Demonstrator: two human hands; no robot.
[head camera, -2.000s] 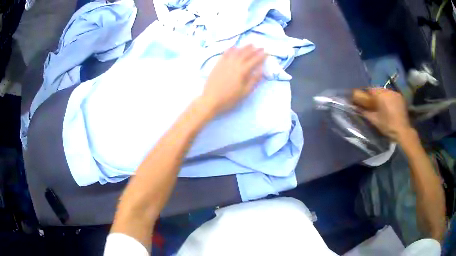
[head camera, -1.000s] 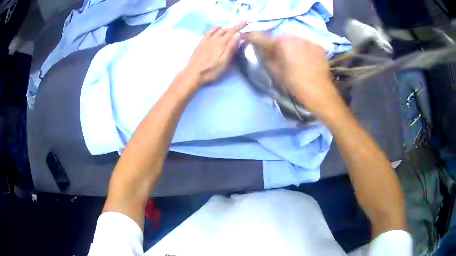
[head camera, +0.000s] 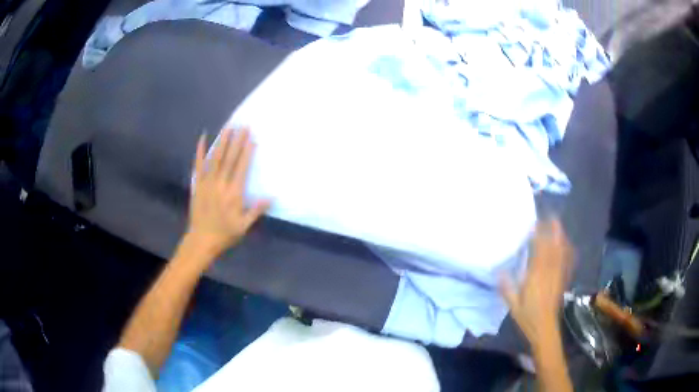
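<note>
A pale blue garment (head camera: 368, 145), glaring white under the light, lies broad and smooth on the dark-grey padded table, with crumpled folds at its far right. A flap of it hangs toward the near edge. My left hand (head camera: 222, 187) lies with fingers spread at the garment's left edge. My right hand (head camera: 540, 272), blurred, is at its near right edge, fingers apart; whether it touches cloth is unclear. The steam iron (head camera: 586, 329), shiny with a brown handle, stands at the right, outside my hand.
The padded table (head camera: 153, 99) fills the middle. A black phone (head camera: 83, 176) lies on its left part. Another pale blue cloth (head camera: 191, 13) lies along the far edge. A cord (head camera: 667, 289) runs behind the iron. Dark fabric or floor shows below left.
My right hand has let go of the iron, which is now at the right. My left hand has moved left to the garment's edge. The garment's left edge has shifted and its surface looks smoother.
</note>
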